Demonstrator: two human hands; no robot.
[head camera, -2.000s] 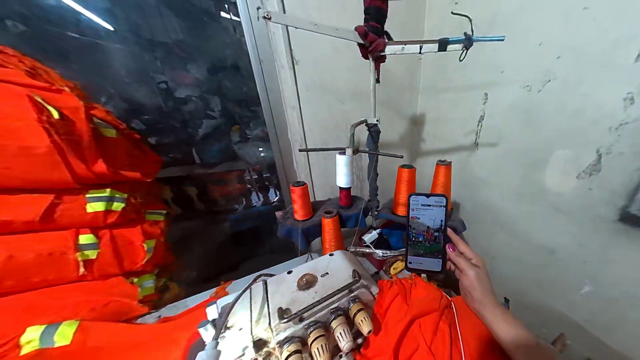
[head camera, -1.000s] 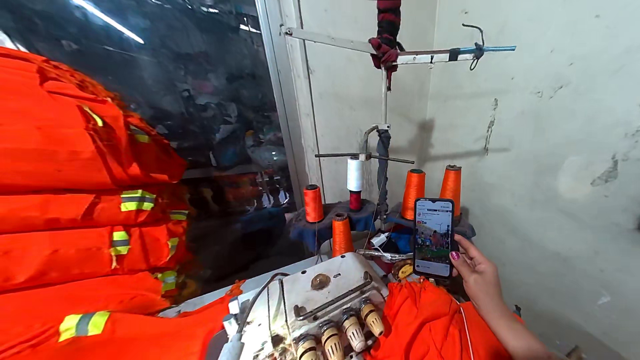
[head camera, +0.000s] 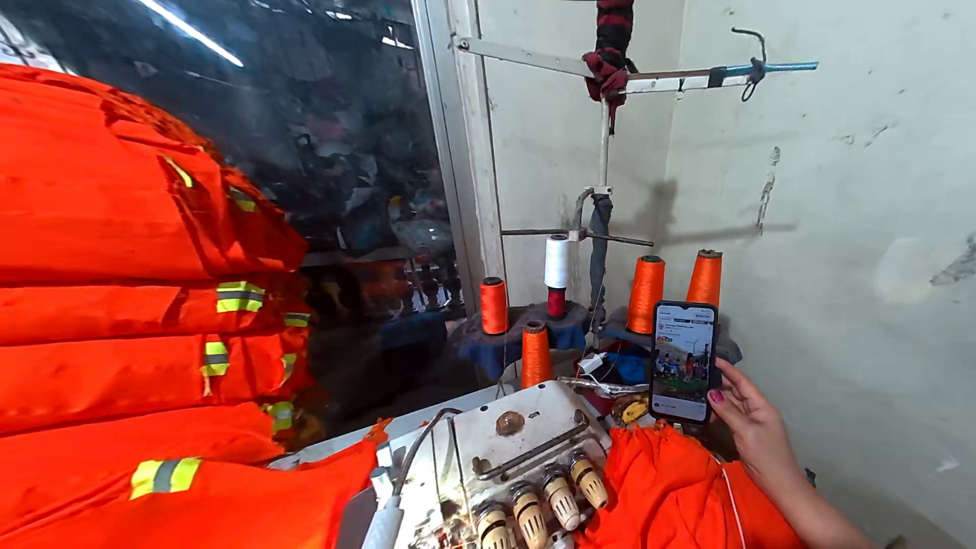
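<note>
My right hand (head camera: 755, 431) grips a smartphone (head camera: 682, 362) by its lower right side, thumb at the edge, with the lit screen facing me. Below the phone lies bunched orange fabric (head camera: 671, 488) with a white cord across it. To its left is a white overlock-type sewing machine (head camera: 507, 450), its several tension dials (head camera: 560, 496) in a row at the front. Behind the machine stand orange thread cones (head camera: 536, 354) and a white thread cone (head camera: 557, 263). My left hand is not in view.
Orange garments with reflective strips (head camera: 137, 313) are piled high at the left, beside a dark window (head camera: 358, 152). A metal thread stand (head camera: 605, 152) with cross arms rises behind the cones, near the pale wall (head camera: 862, 229). One garment reaches the machine's left side.
The view has shifted somewhat to the left. My right hand still holds the phone over the orange fabric.
</note>
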